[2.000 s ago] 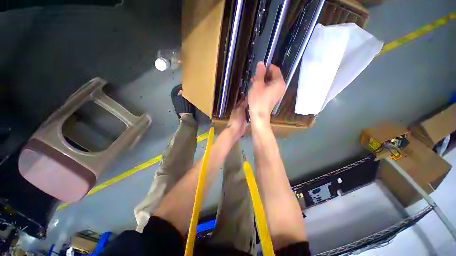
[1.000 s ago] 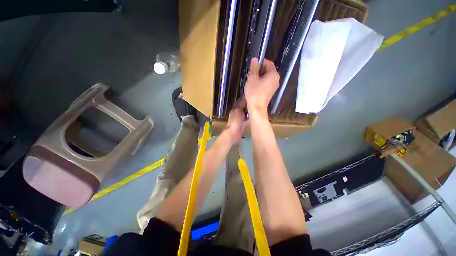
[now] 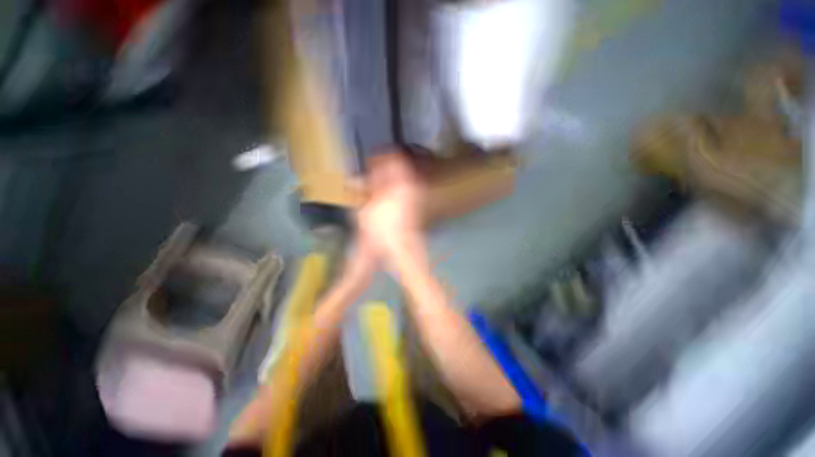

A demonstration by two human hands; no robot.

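Note:
The picture is strongly blurred. A slim dark panel [image 3: 368,80] stands out lengthwise above the brown carton [image 3: 469,189] at the upper middle. My right hand [image 3: 393,201] is closed around its near end. My left hand [image 3: 361,234] is close against my right hand, partly behind it; its fingers and what they touch cannot be made out. White foam or paper wrap [image 3: 499,76] lies at the carton's right side.
A beige and pink plastic stool [image 3: 161,393] is at the lower left. A white-capped bottle [image 3: 256,158] is on the floor left of the carton. Another brown carton [image 3: 715,156] is at the right. Two yellow straps hang in front of me. A blue bar [image 3: 508,364] is at the lower right.
Both hands have moved left and come together. The slim dark panel now shows larger, apparently raised from the carton. The view has shifted and blurred.

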